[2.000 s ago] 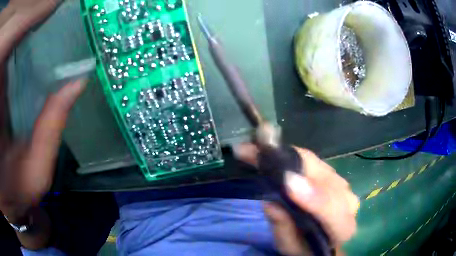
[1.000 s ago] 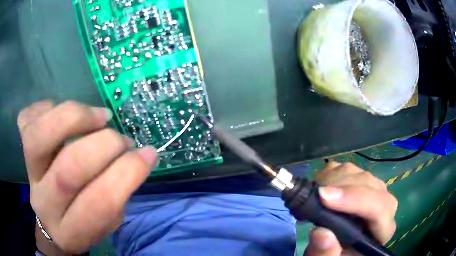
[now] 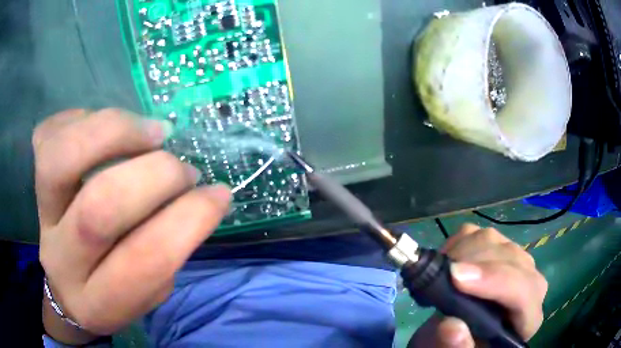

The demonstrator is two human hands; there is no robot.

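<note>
The green circuit board [image 3: 225,88] lies solder side up, its many joints shining. My left hand [image 3: 122,217] is over its lower left part and pinches a thin silvery solder wire [image 3: 253,175]. The wire's free end meets the iron's tip near the board's right edge. My right hand [image 3: 494,279] holds the black handle of the soldering iron [image 3: 351,204], which points up and left. Thin smoke drifts left from the tip over the board. The left hand hides part of the board's lower left edge.
A pale green mat [image 3: 340,88] lies under the board. A stained plastic tub [image 3: 453,75] with metal scraps stands at the right on the dark bench, beside black equipment [image 3: 592,61] and a cord. Below are blue-clothed legs and a green floor with striped tape.
Two seconds ago the left hand was away from the board and the iron was raised. Since one second ago the view has shifted slightly, and smoke now shows at the tip.
</note>
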